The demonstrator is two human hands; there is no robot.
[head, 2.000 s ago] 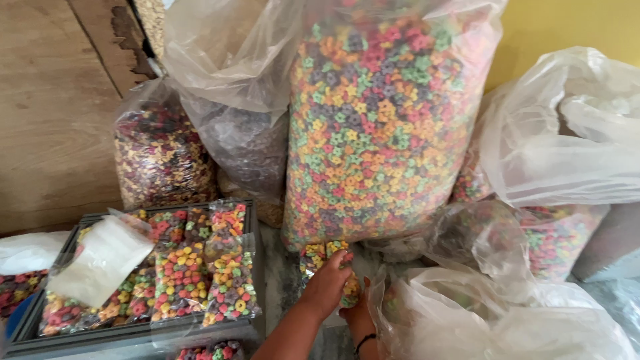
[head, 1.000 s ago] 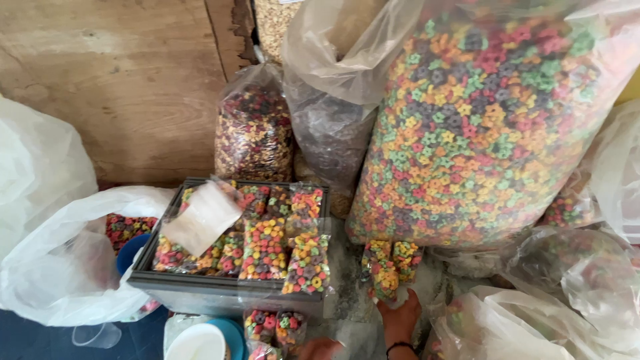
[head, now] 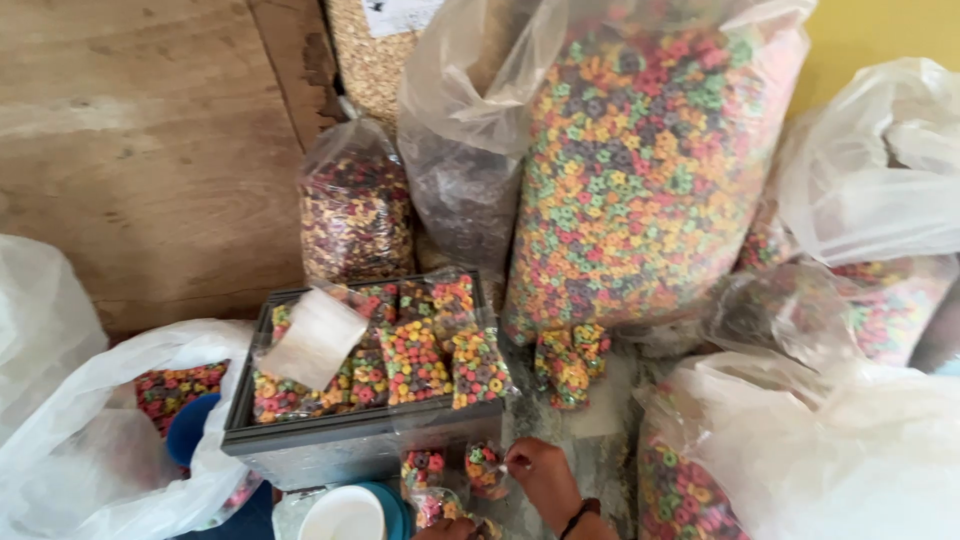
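Note:
My right hand [head: 544, 474], with a dark band at the wrist, pinches the edge of a small clear packet of colourful ring cereal [head: 484, 466] in front of the grey box. At the bottom edge my left hand [head: 448, 529] shows only its fingers, against other small cereal packets [head: 436, 504]; its hold is unclear. More filled packets [head: 415, 360] lie in the grey box [head: 360, 442], with a white plastic sheet [head: 316, 339] on top. Several small star-cereal packets [head: 570, 366] lie at the foot of a large clear sack of star cereal [head: 630, 180].
A white bowl [head: 343, 516] stands by a teal lid [head: 394, 510]. At left is an open white bag [head: 45, 450] with cereal and a blue scoop [head: 193, 429]. Other filled bags [head: 356, 210] stand behind the box; a big white bag [head: 810, 435] sits at right.
My right hand has moved from the small star-cereal packets to a ring-cereal packet in front of the box. Those star-cereal packets, earlier at my fingers, now lie free.

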